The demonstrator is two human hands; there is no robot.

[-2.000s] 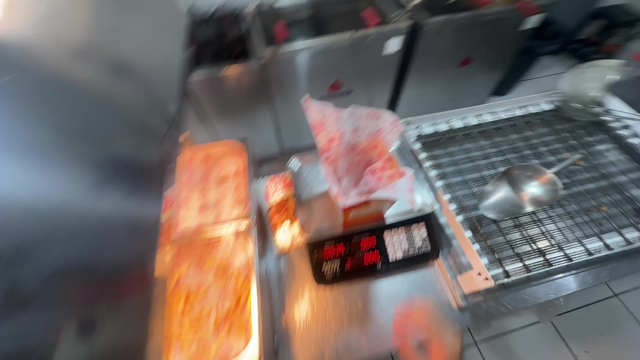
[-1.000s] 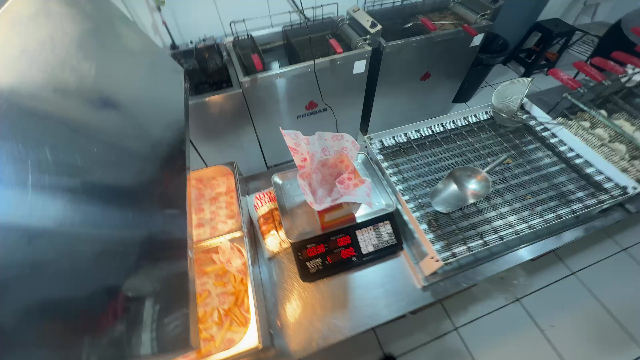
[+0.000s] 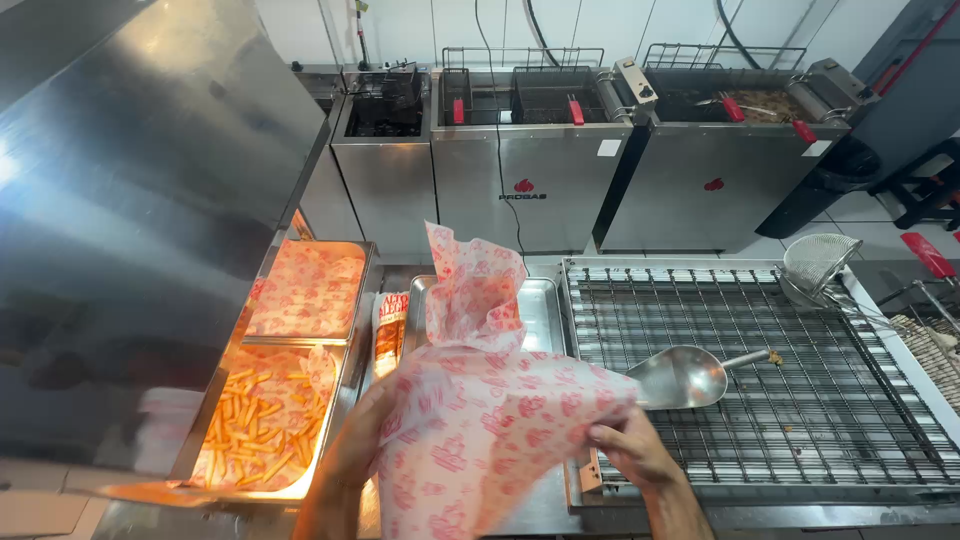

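Observation:
My left hand [image 3: 373, 420] grips the left side of a sheet of red-printed greaseproof paper [image 3: 457, 427], and my right hand [image 3: 626, 446] pinches its right corner. Behind it, a crumpled piece of the same paper [image 3: 480, 292] stands over a metal tray [image 3: 544, 315]. The held sheet hides the front of that tray. To the left lies a printed packet [image 3: 390, 334]. French fries [image 3: 251, 420] lie in a paper-lined steel pan [image 3: 335, 397] under a steel hood [image 3: 150, 225].
A metal scoop [image 3: 686, 377] lies on a wire rack [image 3: 795, 442] at the right, with a mesh strainer [image 3: 817, 262] at its far corner. Steel deep fryers [image 3: 517, 161] with red-handled baskets stand along the back. A second paper-lined pan [image 3: 307, 289] sits behind the fries.
Both hands have come into view with a sheet of printed paper between them. The sheet covers the scale's display, which showed one second ago. The view has turned.

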